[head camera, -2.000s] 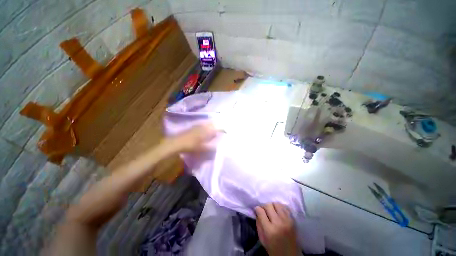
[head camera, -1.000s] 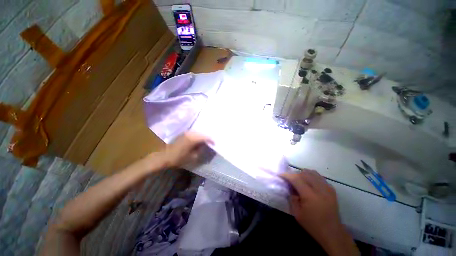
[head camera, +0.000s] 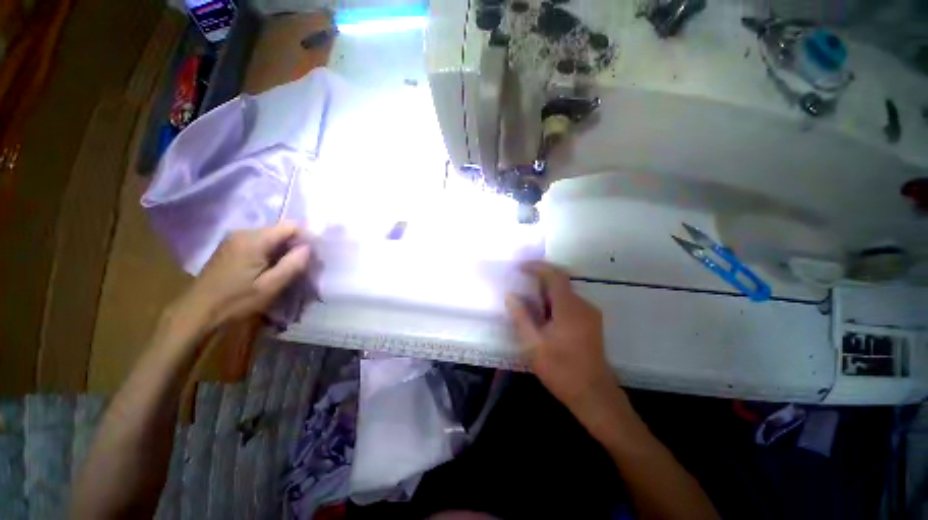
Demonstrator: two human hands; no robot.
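A pale lilac satin piece (head camera: 229, 168) lies from the cardboard at left across the white machine table, its middle bleached white by the lamp. My left hand (head camera: 259, 266) is closed on its near edge. My right hand (head camera: 555, 317) pinches its right end, near the table's front edge. The fabric is stretched between my hands, in front of the needle. The sewing machine head (head camera: 549, 81) stands behind, with the presser foot and needle area (head camera: 524, 198) partly lost in glare.
Blue-handled snips (head camera: 725, 266) lie right of the needle. A phone (head camera: 212, 18) and a tray (head camera: 226, 61) stand at the upper left. A control panel (head camera: 870, 350) is at the right end. White and lilac cloth (head camera: 402, 432) hangs below the ruler-marked edge (head camera: 407, 350).
The view has moved closer and turned right. My hands now hold the fabric nearly level along the front of the table. My right hand earlier held the cloth lower, over the edge.
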